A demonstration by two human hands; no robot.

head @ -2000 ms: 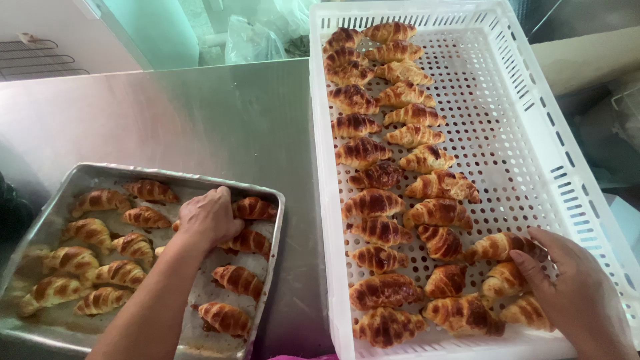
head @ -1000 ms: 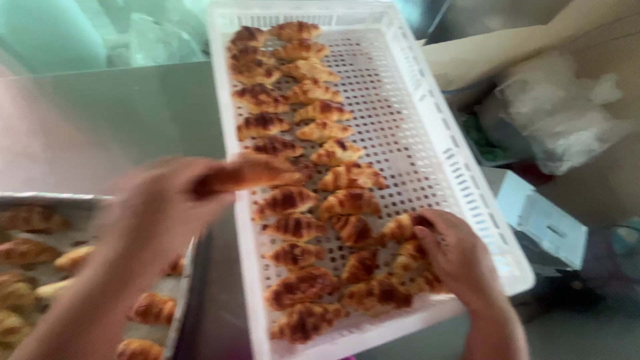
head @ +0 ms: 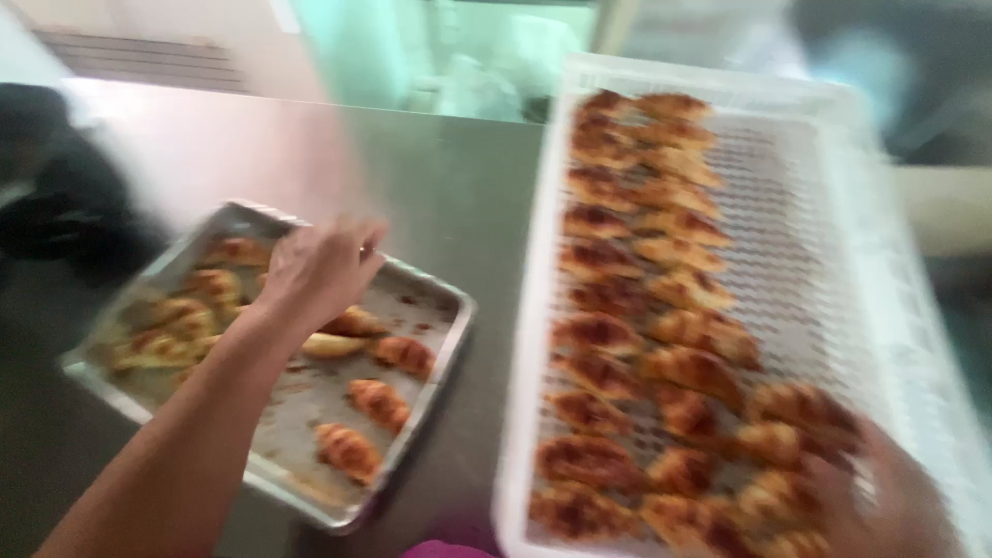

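Many small browned croissants lie in rows in a white perforated plastic crate. Inside its lower right part my right hand, blurred, touches a croissant; whether the fingers grip it is unclear. To the left, a metal baking tray sits at an angle and holds several more croissants, some bunched at its left side. My left hand is closed over the tray's far rim, with no croissant visible in it; the fingertips are partly hidden.
Both containers rest on a metal table. Dark, blurred objects are at the far left. A wire rack and clear plastic bags show beyond the table's far edge.
One second ago my left hand held a croissant over the crate; now it is back at the metal tray, without it. The tray is turned compared with two seconds ago. My right hand remains by the crate's croissants.
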